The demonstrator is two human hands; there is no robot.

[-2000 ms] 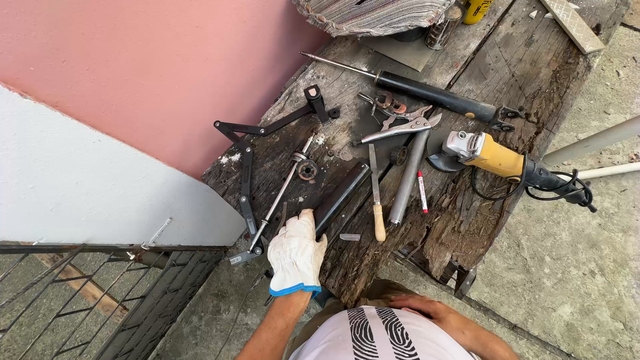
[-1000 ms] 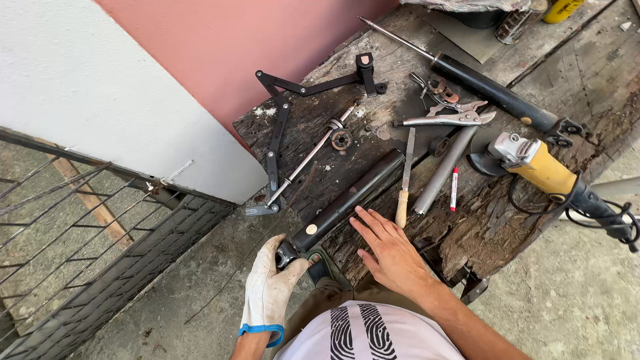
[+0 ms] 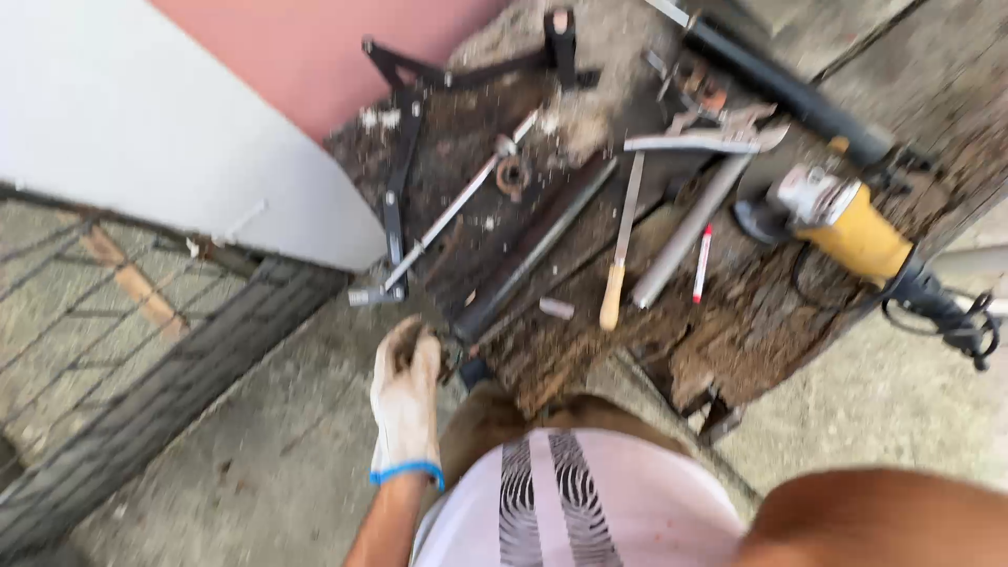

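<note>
My left hand [image 3: 408, 386], in a white glove with a blue cuff, curls at the lower end of a dark metal tube [image 3: 535, 252] and its dark end fitting [image 3: 450, 358]; blur hides the exact grip. The tube lies slanted on a rough wooden bench [image 3: 583, 346]. Beyond it are a thin metal rod [image 3: 465, 197] and a rusty ring [image 3: 513, 175]. To its right lie a file with a wooden handle [image 3: 613, 295], a grey metal tube [image 3: 693, 228], a red and white marker [image 3: 702, 264] and locking pliers [image 3: 701, 143]. My right hand is out of view; only its blurred arm shows.
A yellow angle grinder [image 3: 858, 228] with its cord rests at the right. A black shock absorber [image 3: 787, 87] lies at the top right. A folding black linkage [image 3: 405, 150] stands near the pink wall. A metal grille [image 3: 102, 283] is at the left.
My right hand has left the dark tube and gone out of view. My left hand remains by the tube's lower end. The view has shifted and blurred.
</note>
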